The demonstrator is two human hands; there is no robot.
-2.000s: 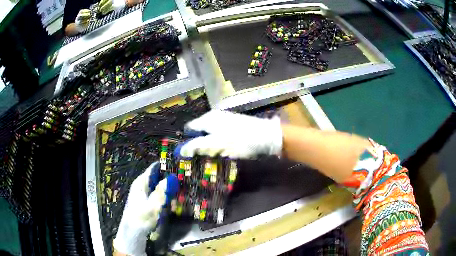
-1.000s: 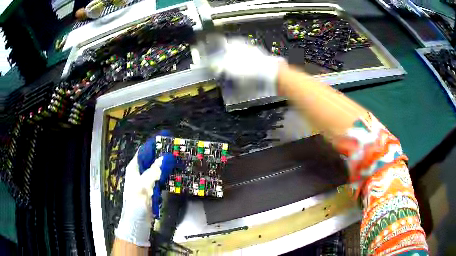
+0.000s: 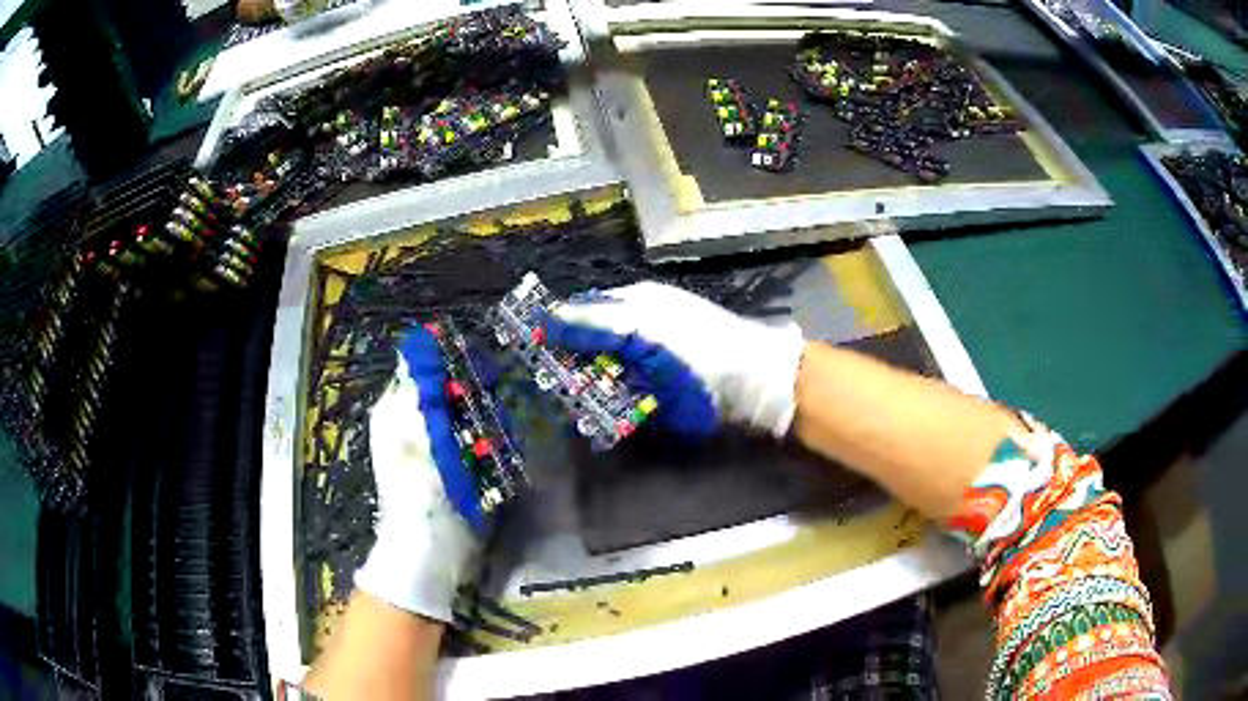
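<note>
My left hand [image 3: 424, 473], in a white glove with blue palm and fingers, holds a narrow PCB piece [image 3: 472, 425] with red and white parts. My right hand [image 3: 684, 359], gloved the same way, holds another PCB piece [image 3: 568, 370] with white, red and yellow parts, tilted beside the first. A gap shows between the two pieces. Both hands are above the near frame tray [image 3: 281, 479]. Black edge strips [image 3: 548, 253] are heaped in the tray's far and left parts. The dark plate [image 3: 684, 486] lies under and right of the pieces.
The finished-board frame tray [image 3: 876, 212] lies beyond, with single boards [image 3: 780, 134] and a heap of boards [image 3: 917, 110]. Another tray with populated boards [image 3: 424, 123] is at the far left. A black PCB rack [image 3: 137, 548] stands at left. A further tray [image 3: 1204, 192] is at the right edge.
My right hand has come back from the far tray to my left hand. The panel piece held by my left hand now shows as two separate pieces, one in each hand.
</note>
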